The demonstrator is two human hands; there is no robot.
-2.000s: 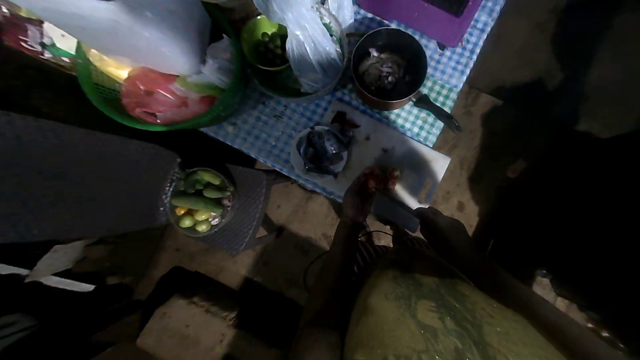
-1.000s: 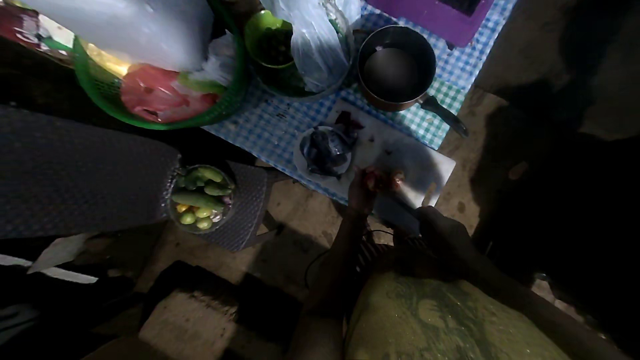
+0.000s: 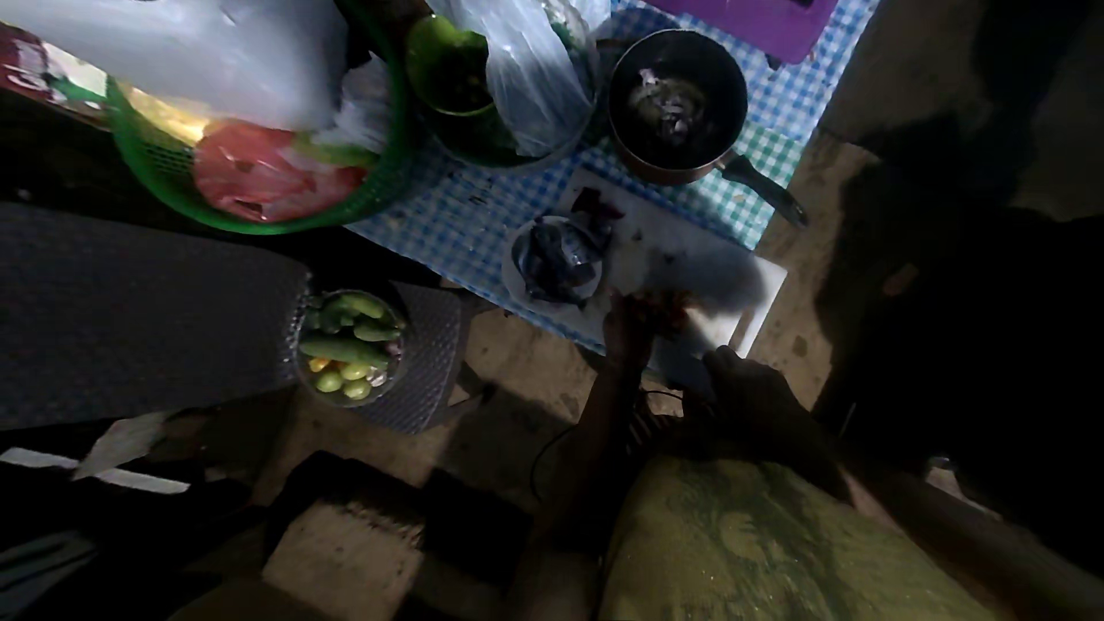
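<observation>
My left hand (image 3: 628, 332) rests at the near edge of a white cutting board (image 3: 707, 267), its fingers against a pile of chopped red food (image 3: 662, 312). My right hand (image 3: 746, 379) is closed around a cleaver or broad knife, whose dark blade (image 3: 681, 362) lies at the board's near edge beside the pile. Just left of the pile, a white plate (image 3: 515, 280) holds dark, silvery fish pieces (image 3: 561, 254), and dark red scraps (image 3: 593, 205) lie behind it on the board. Shadow hides much of both hands.
A saucepan (image 3: 677, 168) with some food inside stands behind the board, its handle pointing right. Green basket (image 3: 259, 226), bowl under a plastic bag (image 3: 539, 95) and purple object (image 3: 776, 26) share the checkered table. A bowl of green vegetables (image 3: 345, 349) sits on a woven stool (image 3: 427, 345) at left.
Both hands have stayed near the red pile, with only small shifts. Nothing has plainly been picked up or put down.
</observation>
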